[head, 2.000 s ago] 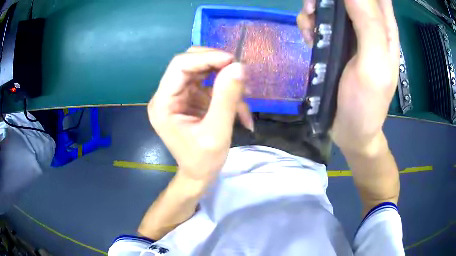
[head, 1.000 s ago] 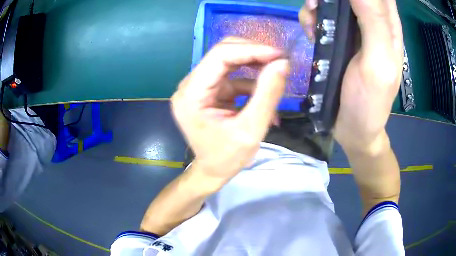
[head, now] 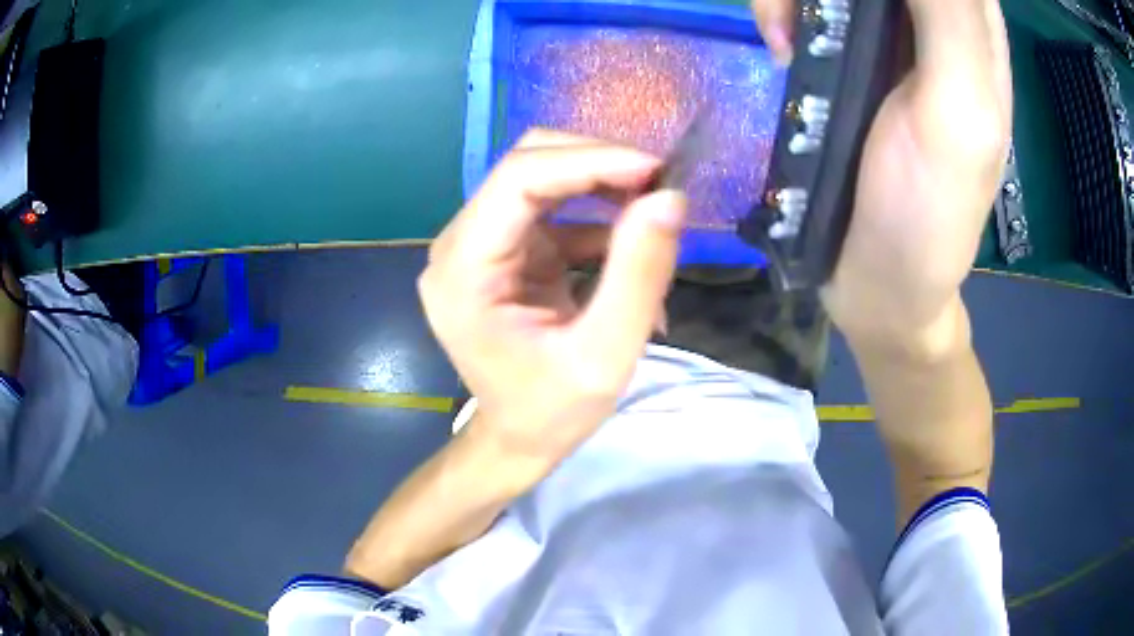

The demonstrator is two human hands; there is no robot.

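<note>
My left hand (head: 547, 280) pinches a thin, blurred dark tool, possibly tweezers (head: 683, 155), between thumb and forefinger. Its tip points up over the blue bin (head: 481, 112). My right hand (head: 926, 199) holds a black fixture bar (head: 836, 162) upright at the bin's right side. Several silver components (head: 808, 122) with small brass-coloured spots sit in a row along the bar's left face. The bar's top end is cut off by the picture's edge. Fine copper-coloured speckle (head: 622, 93) covers the bin's floor. The tool tip does not touch the bar.
A black box (head: 67, 137) with a red light and cables is on the green bench (head: 286, 124) at left. Stacked ribbed bars (head: 1084, 162) and a silvery bar (head: 1012, 211) lie at right. Another person's sleeve (head: 77, 360) and a blue stool (head: 236, 317) show at lower left.
My left hand moved right towards the bar, then slightly back left in the last second. The bar in my right hand has shifted up a little. The tool stays pinched.
</note>
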